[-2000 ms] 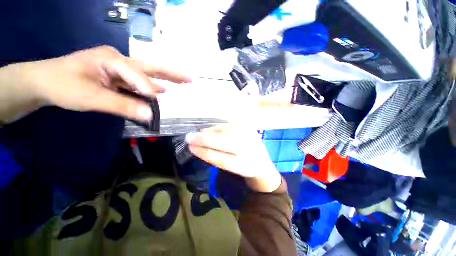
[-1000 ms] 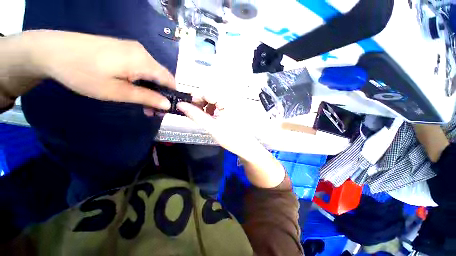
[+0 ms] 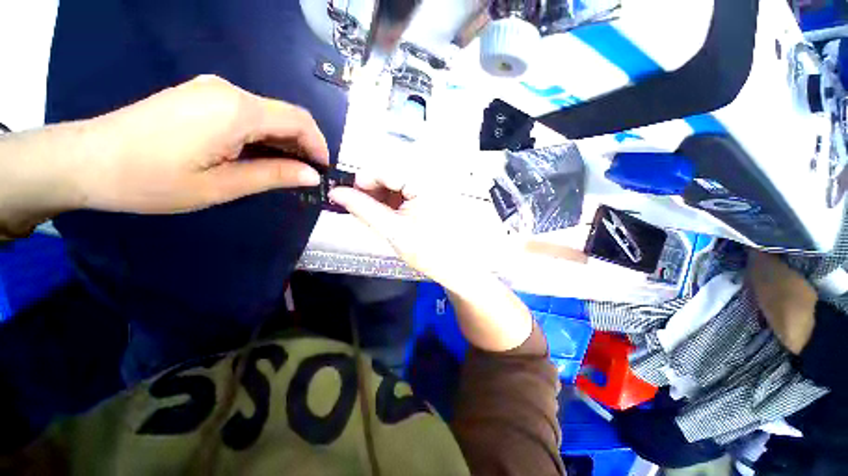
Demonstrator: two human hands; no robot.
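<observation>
My left hand (image 3: pixel 200 149) pinches a small stack of black care labels (image 3: pixel 327 186) with faint white print between thumb and fingers. My right hand (image 3: pixel 409 223) pinches the right end of the same labels. The labels are held over the front part of the white table, at the edge of the navy garment piece (image 3: pixel 195 42). The navy cloth spreads left under my left hand and down over my lap. A tiny black tab (image 3: pixel 329 68) with a white mark lies at the cloth's right edge, beside the presser foot area.
The sewing machine head (image 3: pixel 642 65) stands at upper right. Loose black labels (image 3: pixel 505 125), a clear plastic bag (image 3: pixel 544 186) and silver snips (image 3: pixel 621 237) in a black tray lie right of my hands. Checked fabric (image 3: pixel 744 390), a red item (image 3: pixel 614 372) and another person's hand (image 3: pixel 783 302) are at right.
Both hands have come from apart to together on the black labels, and still hold them since a second ago. The view has shifted, showing more of the machine. The other person's hand has moved down.
</observation>
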